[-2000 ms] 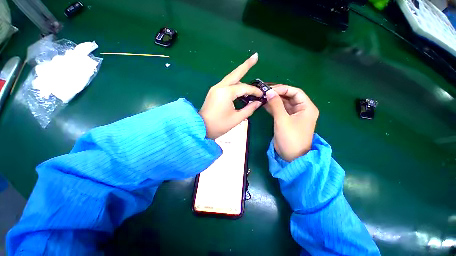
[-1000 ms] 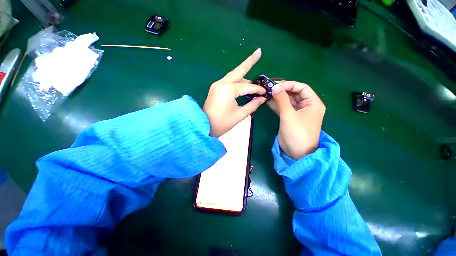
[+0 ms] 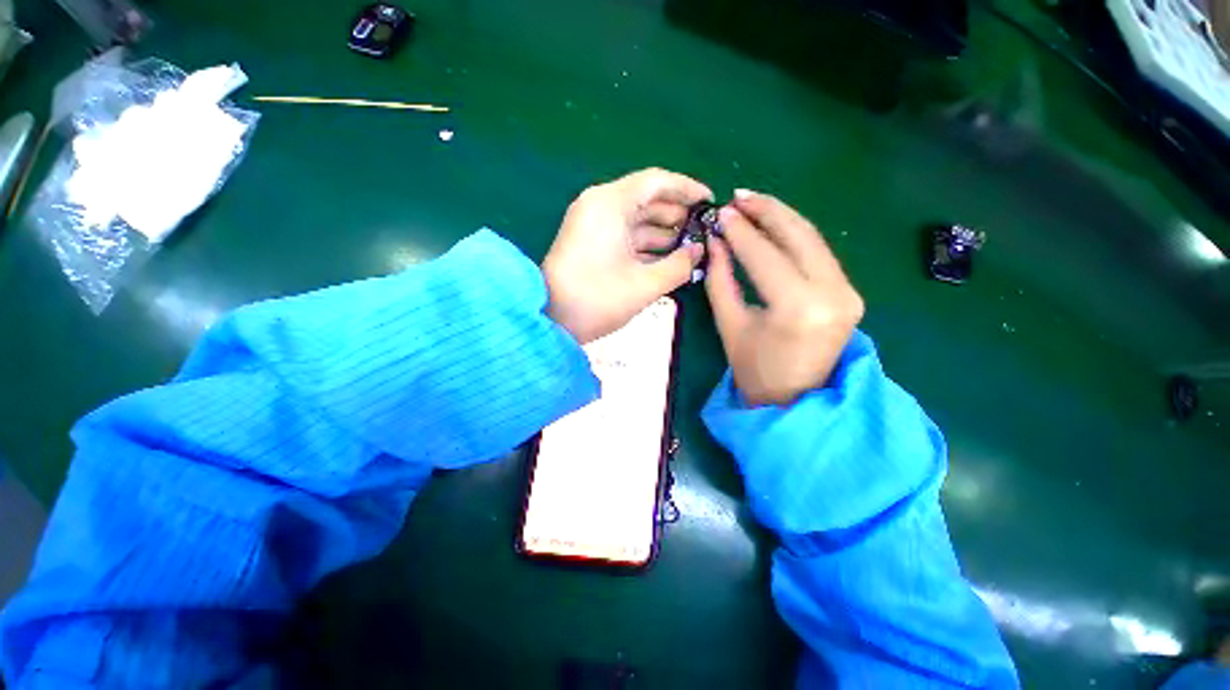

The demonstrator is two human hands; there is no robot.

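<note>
A small black unit (image 3: 699, 227) with shiny details is held up between my two hands, just above the far end of the phone. My left hand (image 3: 618, 259) grips its left side between thumb and fingers. My right hand (image 3: 782, 299) has its thumb and fingertips on the right side of the unit. The fingers hide much of it. The phone (image 3: 600, 465) lies on the green bench below the hands, with a white lit screen; my left sleeve covers part of its left edge. Small dark bits lie at its right edge.
Other black units lie at upper left (image 3: 379, 28), at right (image 3: 952, 252) and at far right (image 3: 1183, 396). A clear bag with white contents (image 3: 159, 151), a thin stick (image 3: 351, 103) and a white scrap (image 3: 447, 135) lie left. A white slotted object (image 3: 1171, 61) stands top right.
My left index finger, earlier stretched out, is now bent in by the unit. My right fingers have shifted on the unit. The bench items have moved up and leftward in view.
</note>
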